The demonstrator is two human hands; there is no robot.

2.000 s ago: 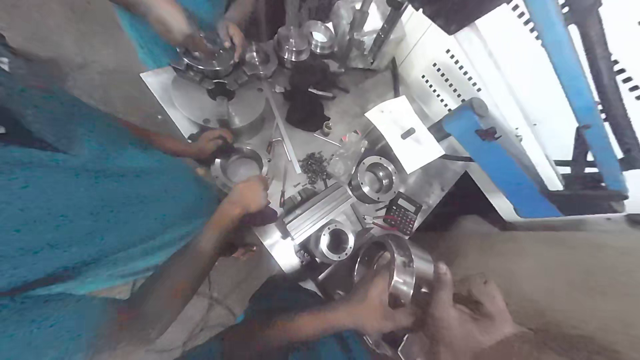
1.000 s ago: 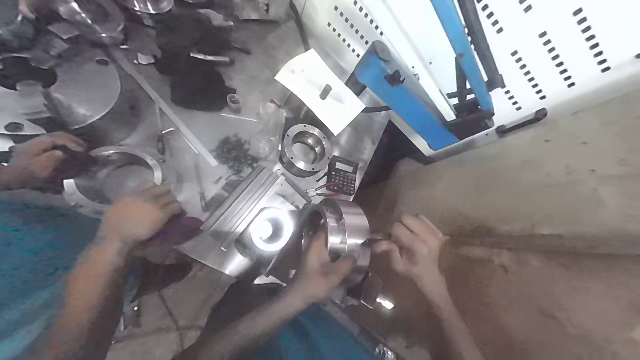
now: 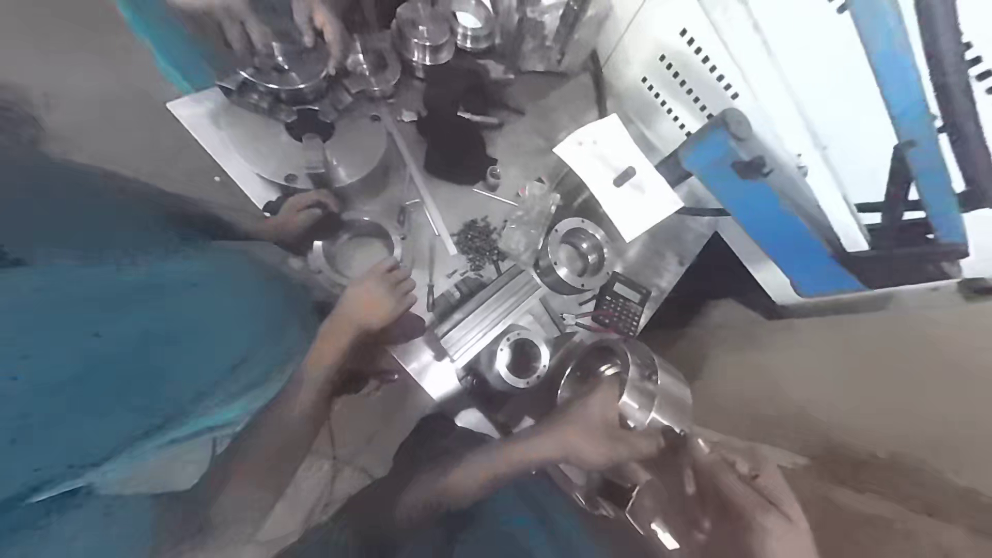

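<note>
My left hand (image 3: 601,426) grips a thick machined metal ring housing (image 3: 655,384), its fingers reaching over the near rim by the bore. At the far side of that housing is my right hand (image 3: 748,492), blurred, with its fingers close to the lower edge; whether it holds something small cannot be made out. Below the hands lie more shiny metal parts, partly hidden by them. A smaller flanged ring (image 3: 523,358) lies left of the housing. Beyond it are a bored flange part (image 3: 577,254), a black calculator (image 3: 622,302) and pliers with red handles (image 3: 581,319).
A co-worker's hands (image 3: 377,296) rest at another metal ring (image 3: 360,244) on the left. Another person's hands (image 3: 271,31) work at the far end. Small screws (image 3: 479,242), a steel bar (image 3: 418,182), a black cloth (image 3: 457,124) and a white sheet (image 3: 618,177) lie on the metal table. A blue machine arm (image 3: 767,201) stands right.
The view has swung widely. My right hand was apart from the housing's side with bent fingers one second ago; now it is nearer the lower edge. My left hand stays on the housing.
</note>
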